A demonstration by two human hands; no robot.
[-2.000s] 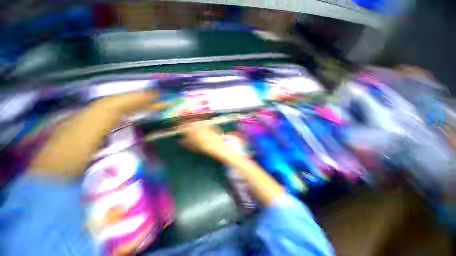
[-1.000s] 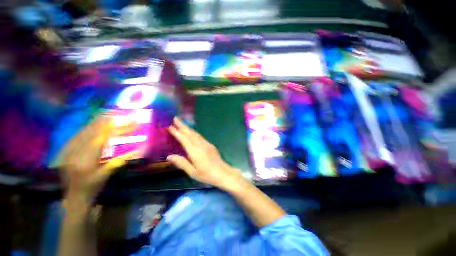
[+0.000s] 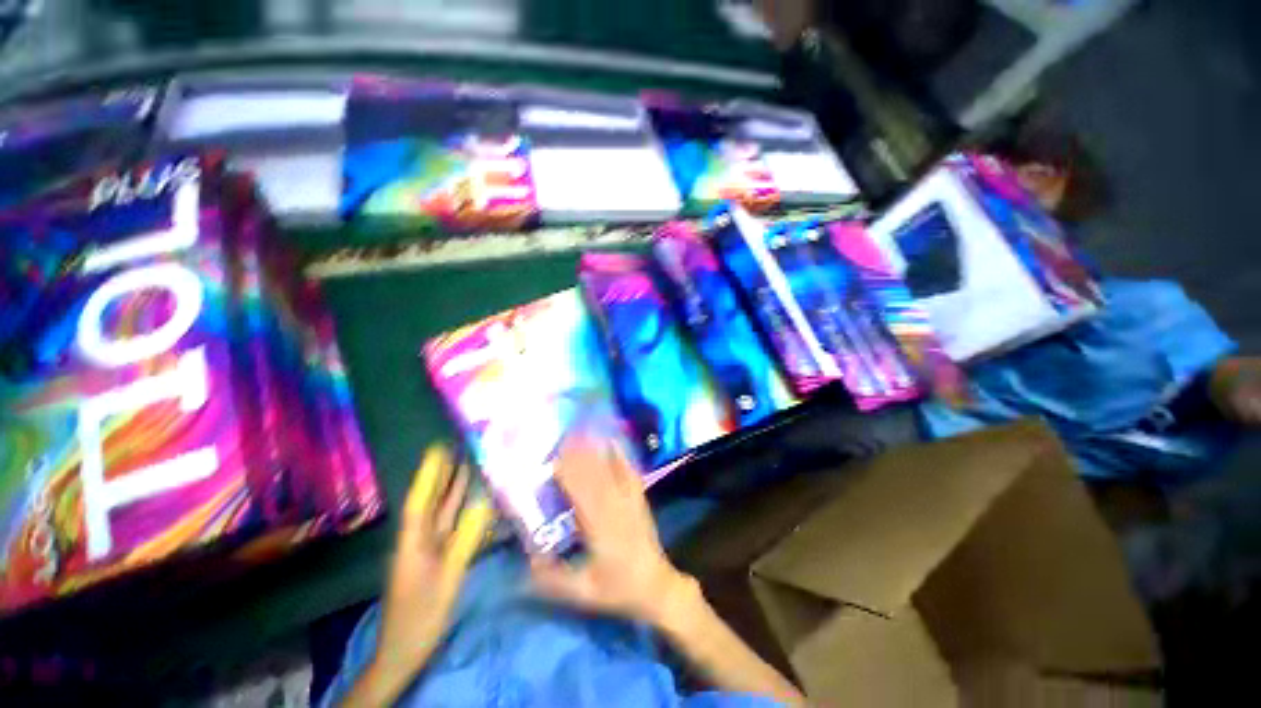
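A swirl-printed gift box (image 3: 519, 394) lies tilted in front of me, at the left end of a leaning row of boxes (image 3: 643, 353). My left hand (image 3: 438, 533), with yellow coverings on some fingers, is at its lower left, fingers apart; contact with the box is unclear. My right hand (image 3: 615, 533) is blurred and lies over the box's lower right part, its thumb side near the bottom edge. Whether it grips the box cannot be told. A tall stack of "T10L PLUS" boxes (image 3: 132, 360) stands at the left.
Printed lids (image 3: 436, 159) and white trays (image 3: 595, 159) line the conveyor behind. An open brown carton (image 3: 954, 553) is at the lower right. At the right, a person in a blue sleeve (image 3: 1106, 367) is beside white-backed boxes (image 3: 968, 263).
The view has swung right, then left, then right again. My hands have left the stack at the left and are now at the box at the left end of the leaning row.
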